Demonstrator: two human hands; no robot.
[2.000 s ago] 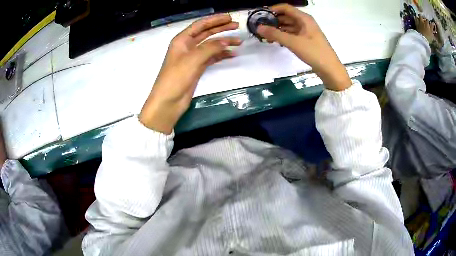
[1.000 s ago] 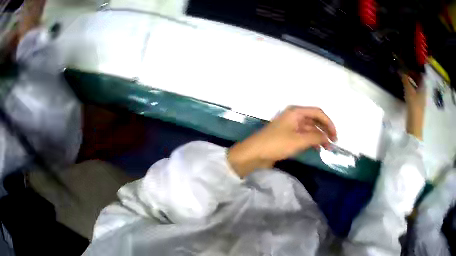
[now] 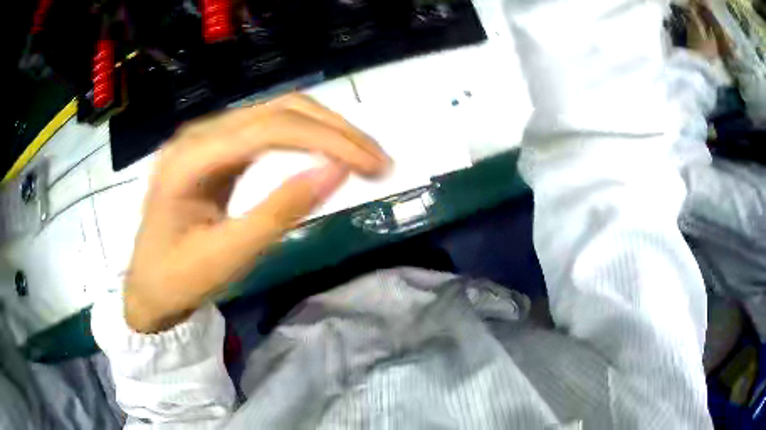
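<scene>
My left hand (image 3: 191, 222) is over the white bench top, left of the centre, slightly blurred. Its fingers are curved and apart from the thumb, with nothing seen between them. My right sleeve (image 3: 600, 151) reaches up to the top edge; my right hand is cut off by it. The black clamping fixture (image 3: 382, 34) lies beyond my left hand, with upright red clamp handles (image 3: 217, 20) on its left part. A white paper sheet (image 3: 420, 126) lies before the fixture, partly behind my left hand.
Small dark round units (image 3: 28, 186) lie at the far left, one on clear plastic. Two small blue dots (image 3: 460, 99) are right of the paper. The green bench edge (image 3: 479, 186) runs in front. Another person's sleeve (image 3: 697, 84) is at the right.
The view has swung right, then back left. My left hand, near the front edge a second ago, is now over the paper. My right hand, holding a round unit two seconds ago, has left the picture.
</scene>
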